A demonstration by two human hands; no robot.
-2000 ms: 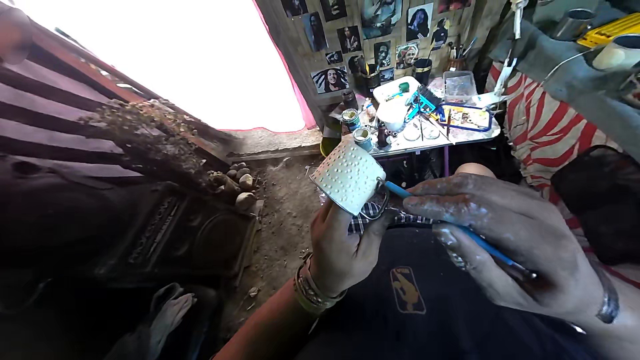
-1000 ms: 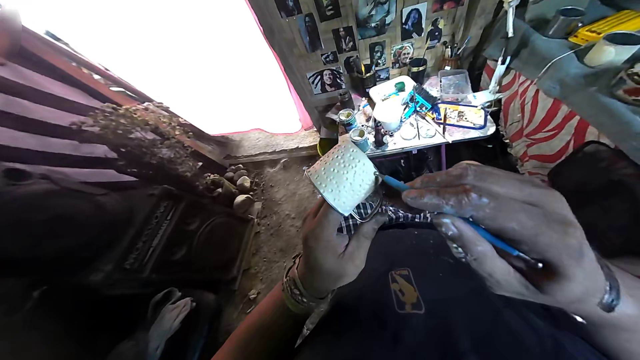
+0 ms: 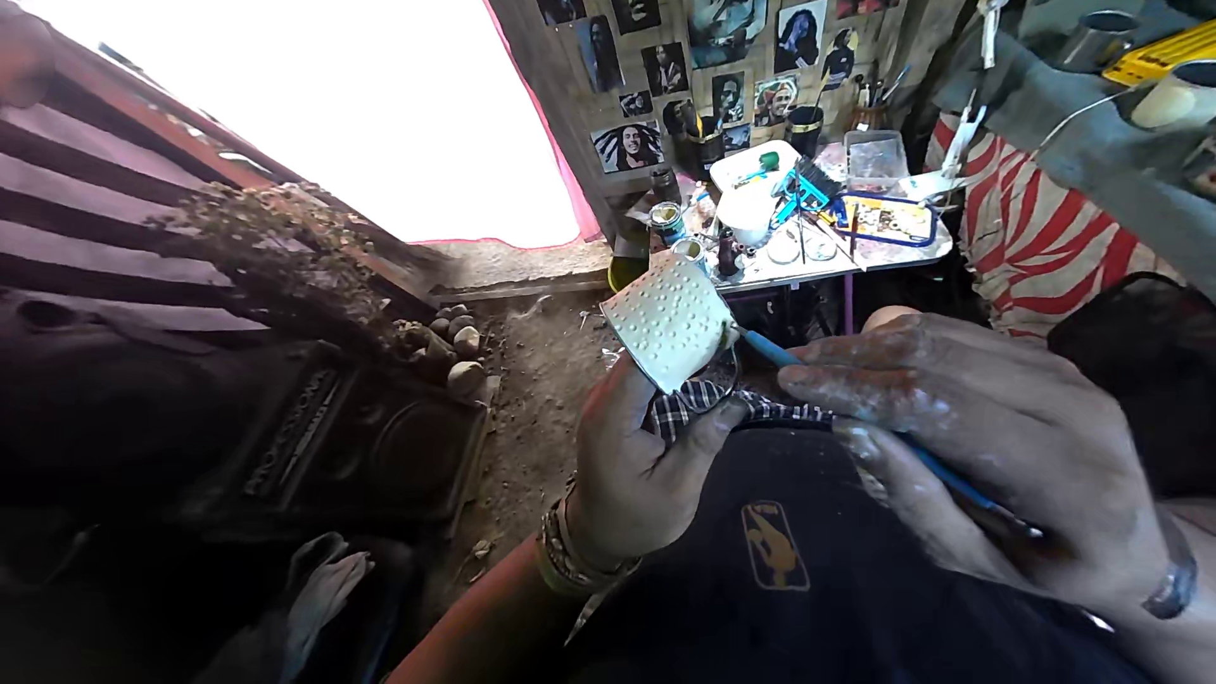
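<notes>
A pale cup-like piece, its curved wall covered in small raised dots, is held tilted by my left hand. A dark loop, perhaps its handle, shows at its lower right beside my thumb. My right hand holds a thin blue-handled tool, possibly a paintbrush, between thumb and fingers. Its front end is at the right edge of the piece; whether it touches cannot be told. Pale smears mark my right fingers. A checked cloth lies under the piece, against my left palm.
Beyond my hands, a small table carries open jars, a white tub, a blue brush and a clear plastic box. A dark loudspeaker stands at left, near stones on the dirt floor. A red-and-white striped cloth hangs at right.
</notes>
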